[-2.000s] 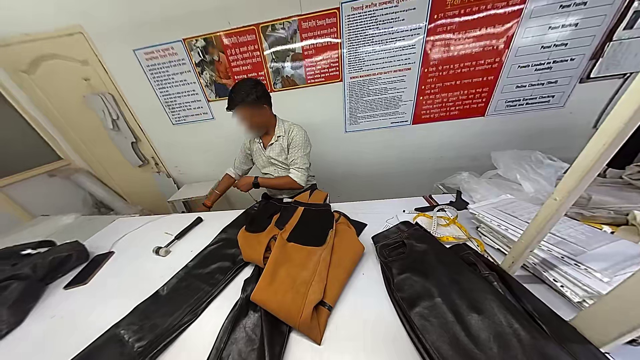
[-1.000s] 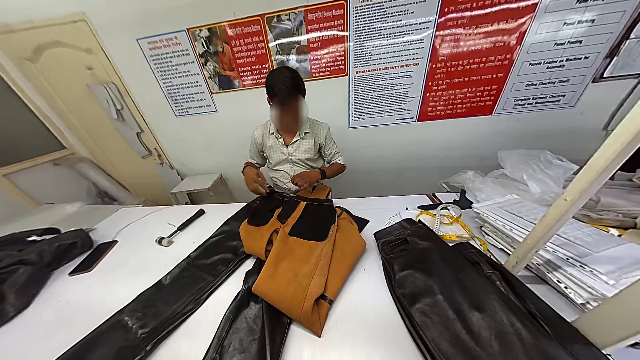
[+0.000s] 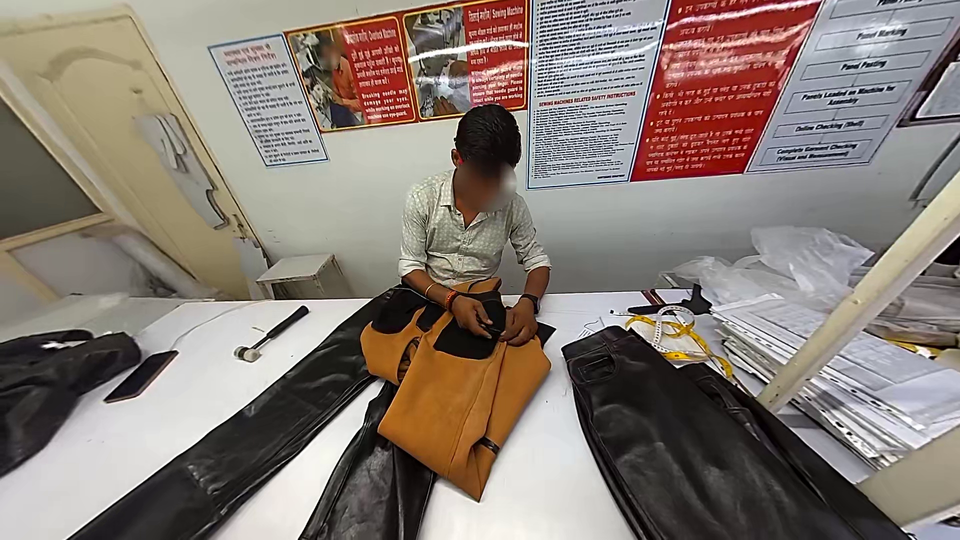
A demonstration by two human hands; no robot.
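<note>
Neither my left hand nor my right hand shows in the head view. Across the white table, a person (image 3: 469,225) bends over a tan leather garment (image 3: 450,405) with black pocket pieces, and both of that person's hands touch its upper part. Under it lie black leather trousers (image 3: 262,420), their legs spread toward the near edge. A second pair of dark leather trousers (image 3: 660,412) lies to the right. A hammer (image 3: 274,332) with a dark handle and a dark phone (image 3: 141,376) rest on the left.
A dark garment (image 3: 60,382) lies at the far left. Papers (image 3: 847,367), plastic bags (image 3: 787,262) and a yellow measuring tape (image 3: 694,341) are on the right, by a slanted pale post (image 3: 862,300). A small stool (image 3: 300,271) stands behind the table (image 3: 517,480).
The other person, turned toward the left two seconds ago, now faces the table with head lowered. That person's hands have come onto the tan garment, whose upper part is rearranged.
</note>
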